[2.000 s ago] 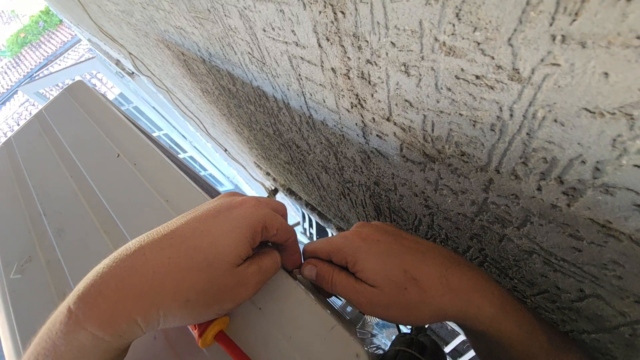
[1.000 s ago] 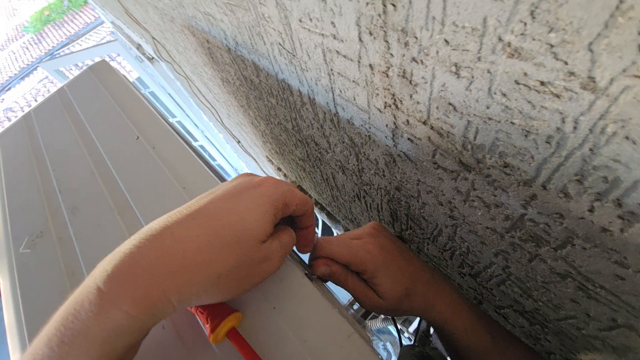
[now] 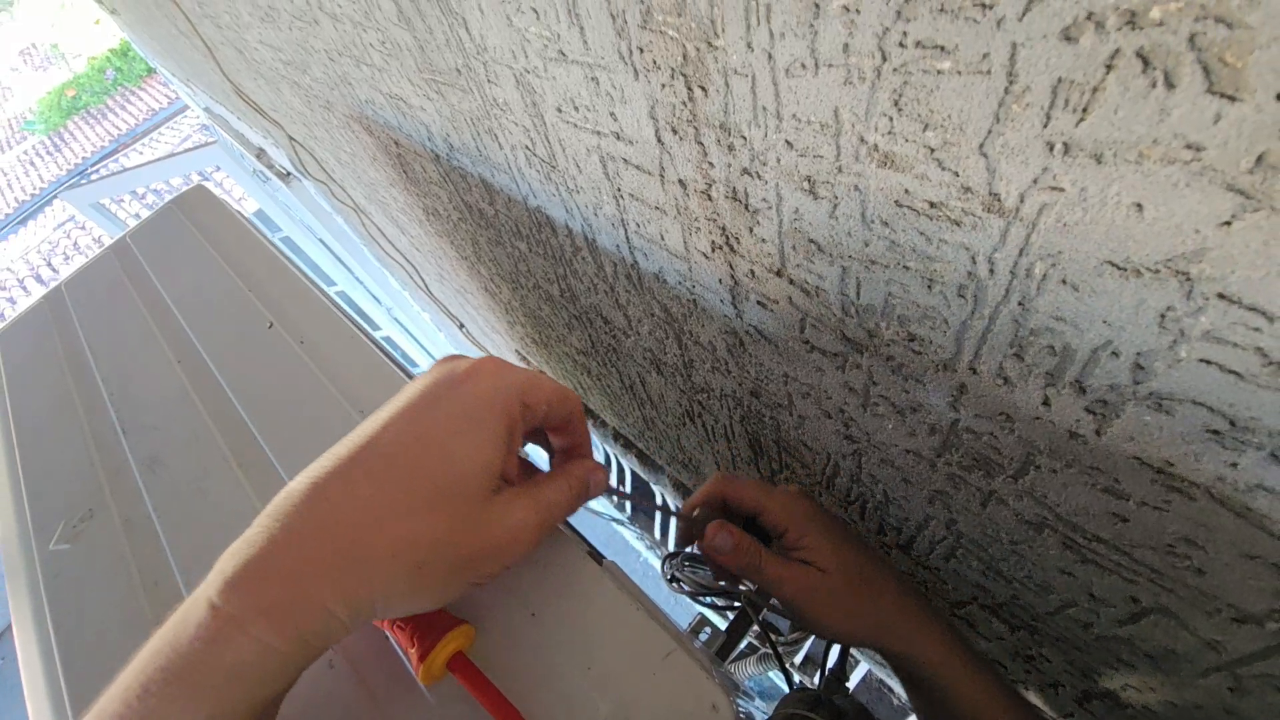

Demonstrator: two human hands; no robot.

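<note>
Both hands pinch a thin dark cable (image 3: 648,504) that spans the short gap between them. My left hand (image 3: 430,480) grips one end between thumb and forefinger, over the edge of a beige metal housing (image 3: 590,640). My right hand (image 3: 800,560) holds the cable between thumb and fingertips, close to the wall. Below the right hand hangs a loose coil of thin cables (image 3: 700,582). A screwdriver with a red and yellow insulated handle (image 3: 440,645) lies on the housing under my left wrist, partly hidden by it.
A rough textured wall (image 3: 900,300) rises close on the right, with a thin wire (image 3: 360,210) along it. Between wall and housing runs a narrow gap, with a corrugated conduit (image 3: 765,662) and a metal bracket (image 3: 705,632) low in it. Tiled roofs (image 3: 90,150) show far below left.
My hands were close together at the housing's edge; now they are apart with the thin cable between them. The right hand has moved away from the left, and the coil has come into sight.
</note>
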